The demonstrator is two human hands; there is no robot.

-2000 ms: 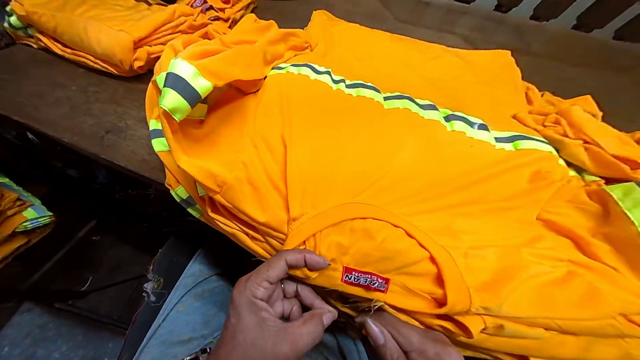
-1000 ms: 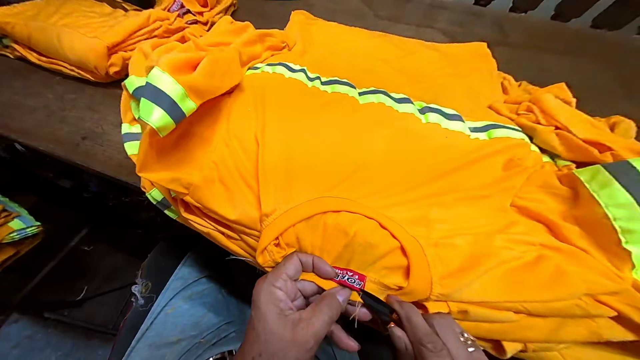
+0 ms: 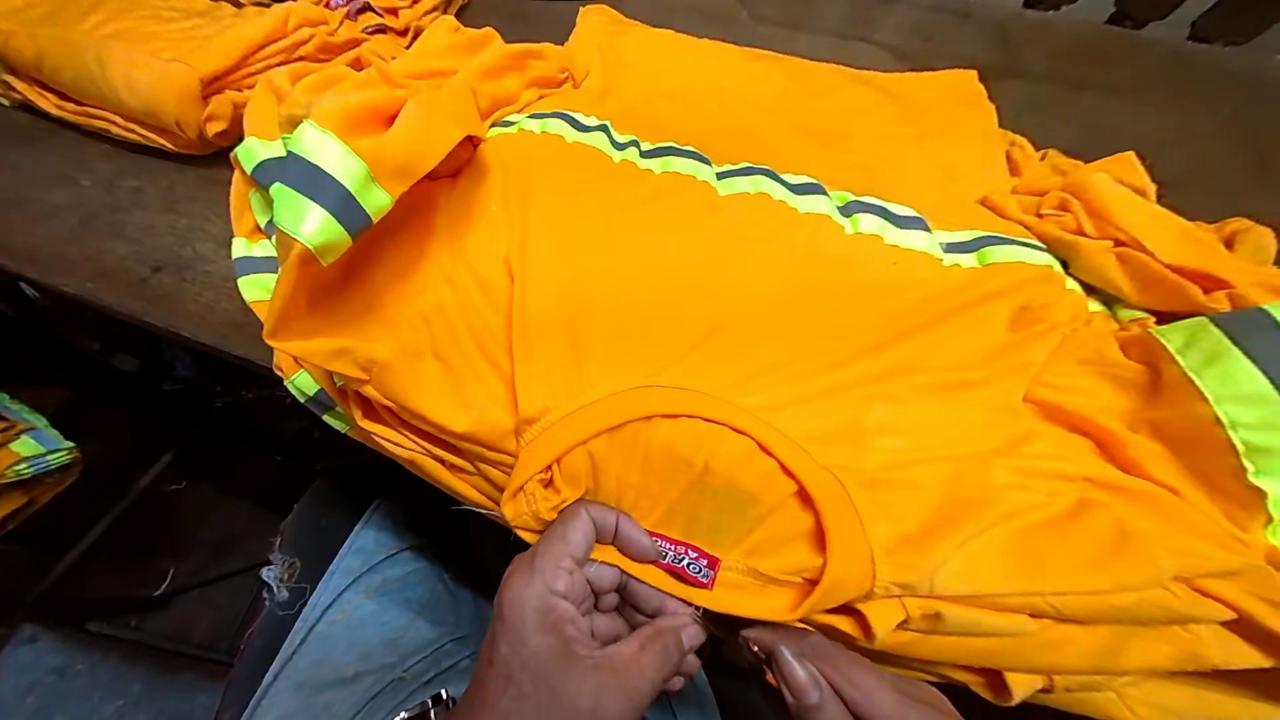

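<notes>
An orange T-shirt [image 3: 640,290] with lime and grey reflective tape lies spread on a stack of like shirts, its neckline toward me. My left hand [image 3: 600,620] pinches the back of the ribbed collar [image 3: 840,520] beside a red woven label [image 3: 686,558] that bears writing. Thin loose threads show at its fingertips. Just right of it, below the collar, my right hand [image 3: 840,675] is partly cut off by the lower edge. Its fingers are closed around a small dark tool, mostly hidden; what kind it is I cannot tell.
The shirts rest on a brown wooden table [image 3: 130,220]. More folded orange garments [image 3: 120,70] lie at the upper left. At the far left, lower down, is another taped garment [image 3: 30,455]. My denim-clad leg [image 3: 370,620] is beneath the table's near edge.
The dark tool, which lay across below the label a second ago, is now lower and mostly hidden by my right hand. My left fingers cover less of the label than a second ago.
</notes>
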